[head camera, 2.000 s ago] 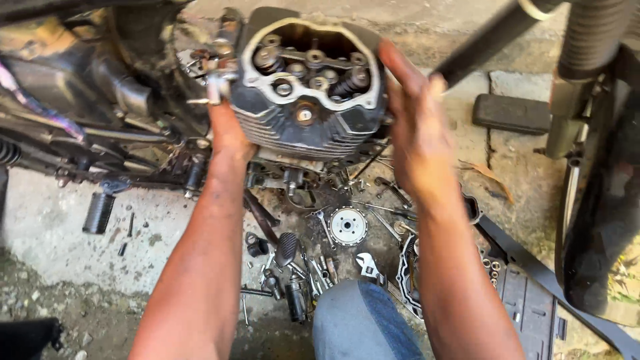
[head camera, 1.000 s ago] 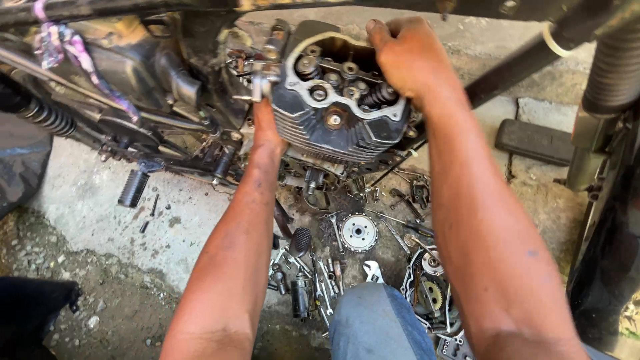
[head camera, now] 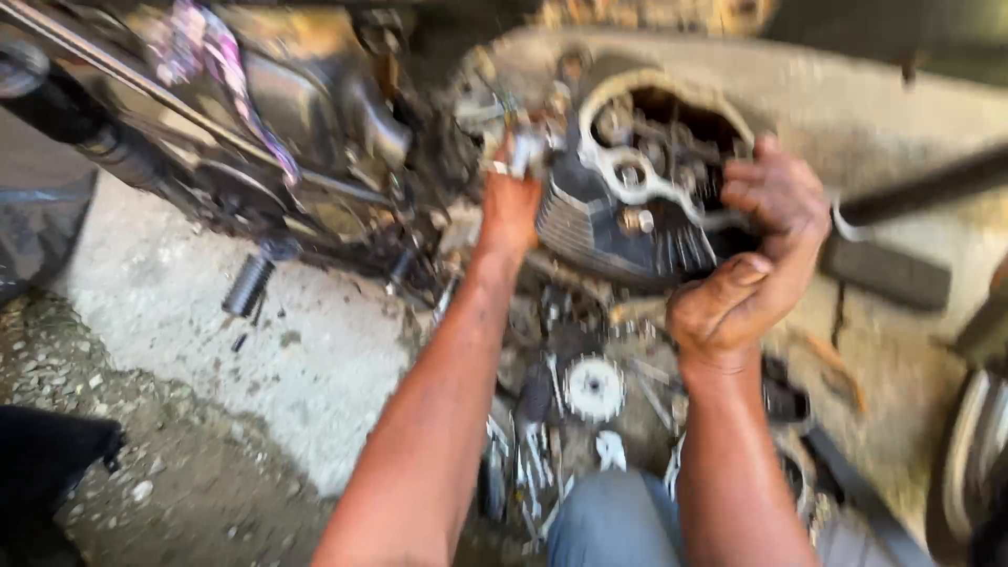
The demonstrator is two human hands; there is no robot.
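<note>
A finned motorcycle cylinder head [head camera: 610, 224], its valve gear showing in the open top, stands tilted at the upper middle, blurred by motion. My left hand [head camera: 512, 193] reaches to its left side beside the carburetor-like metal part [head camera: 524, 150]; the fingers are hidden behind it. At the right side is my right hand [head camera: 760, 236], palm turned toward the head, fingertips at the rim and thumb apart from the fingers. Whether that hand bears on the head cannot be told.
Below lie a round toothed metal plate [head camera: 594, 386], an adjustable wrench [head camera: 610, 450] and several wrenches [head camera: 535, 465]. The motorcycle frame with a footpeg [head camera: 249, 285] is at left. A dark tube [head camera: 921, 185] and a dark block [head camera: 890, 272] are at right.
My right hand has come down from the top right corner of the cylinder head to its right side. The head has tilted. My left hand stays at its left side.
</note>
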